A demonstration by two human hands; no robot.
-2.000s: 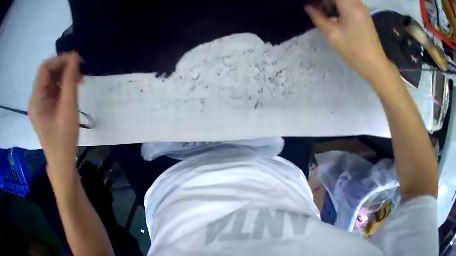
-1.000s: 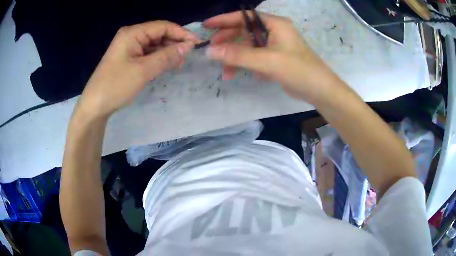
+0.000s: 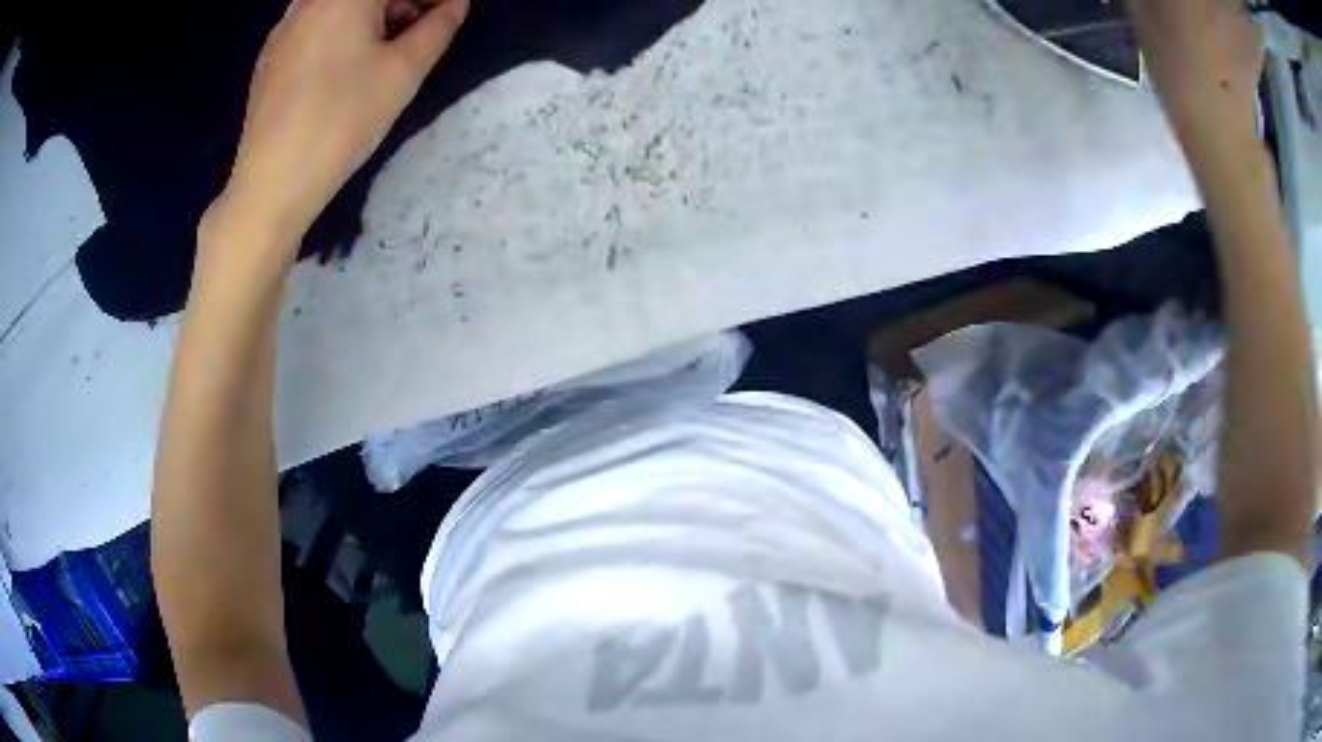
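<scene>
The black cut piece (image 3: 145, 131) lies on the white table cover (image 3: 725, 189) at the upper left, with a curved, frayed lower edge. My left hand (image 3: 341, 87) is over the black cut piece at the top edge of the picture. Its thumb and a finger are close together, and I cannot tell what is between them. My right hand (image 3: 1203, 58) is at the upper right beside the iron's silver-rimmed plate (image 3: 1087, 32). Its fingers are cut off by the top edge, so its grip is hidden.
Dark lint and clippings (image 3: 616, 174) are scattered on the cover. A clear plastic bag (image 3: 566, 406) hangs at the table's front edge. A blue crate (image 3: 80, 616) is at the lower left. A plastic-lined scrap bin (image 3: 1066, 478) is at the lower right.
My hands have parted from close together over the middle of the table. The left moved up and left over the fabric, and the right moved far right to beside the iron.
</scene>
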